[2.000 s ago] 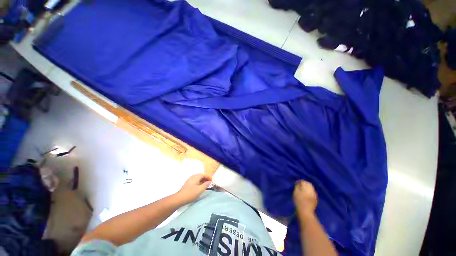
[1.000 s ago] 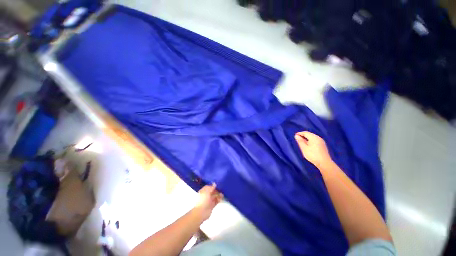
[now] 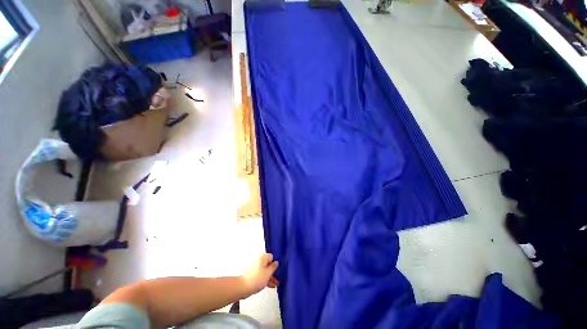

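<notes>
Bright blue fabric (image 3: 309, 77) lies lengthwise on the pale cutting table, wrinkled in the middle. Its stacked layers show as fine parallel lines along the right edge. A loose, crumpled part of the fabric (image 3: 370, 270) lies at the near end and spreads to the lower right. My left hand (image 3: 262, 271) is at the near left edge of the fabric, fingers curled at the cloth edge; it appears to pinch it. My right hand is out of the picture.
A brown board (image 3: 248, 193) with a thin wooden stick (image 3: 245, 122) runs along the table's left edge. Dark weights (image 3: 324, 4) lie at the fabric's far end. Dark cut pieces (image 3: 540, 148) are heaped on the right. A cardboard box (image 3: 136, 133) stands on the floor at left.
The view has turned, so the table now runs straight away from me. The fabric's middle lies more spread out, with its loose part nearer. My right hand has left the picture.
</notes>
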